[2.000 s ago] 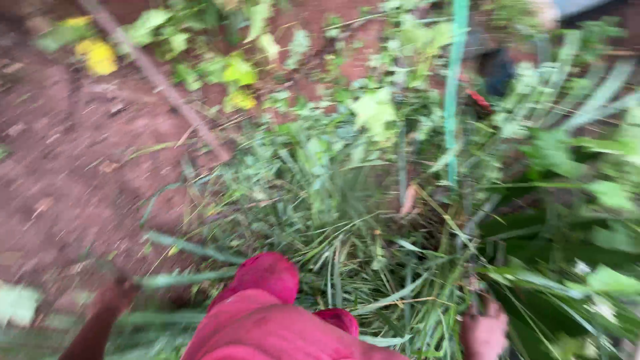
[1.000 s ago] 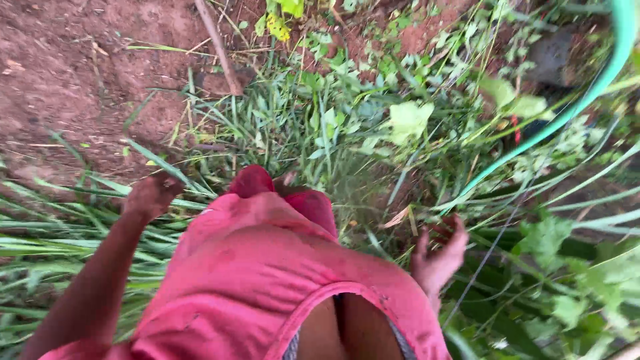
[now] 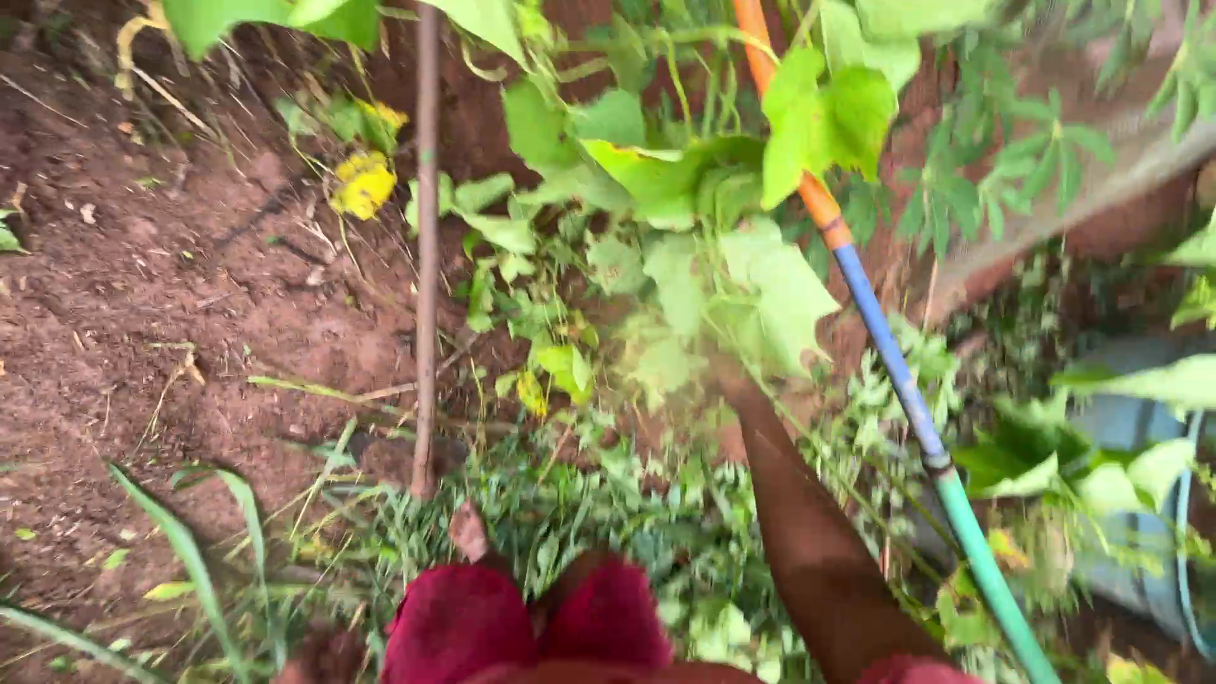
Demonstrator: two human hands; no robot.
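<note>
My right arm reaches forward, and my right hand [image 3: 724, 366] is at the broad green leaves [image 3: 765, 285] of a climbing vine; blur and leaves hide its fingers. Low at the left, my left hand [image 3: 323, 655] is a blurred shape at the bottom edge, beside long grass blades [image 3: 195, 560]. Right of my right arm slants a pole [image 3: 888, 351] coloured orange, blue and green. A thin brown stick [image 3: 427, 237] stands left of the vine.
Bare reddish soil [image 3: 190, 313] lies to the left, with yellow leaves [image 3: 364, 185] near the stick. Low green weeds [image 3: 551, 503] surround my bare foot [image 3: 468, 532]. A blue-grey container [image 3: 1130, 532], partly behind leaves, is at the right.
My right hand has moved forward from the lower right to the vine leaves. My left hand is lower in the view, near the bottom edge. The view has shifted toward the vine.
</note>
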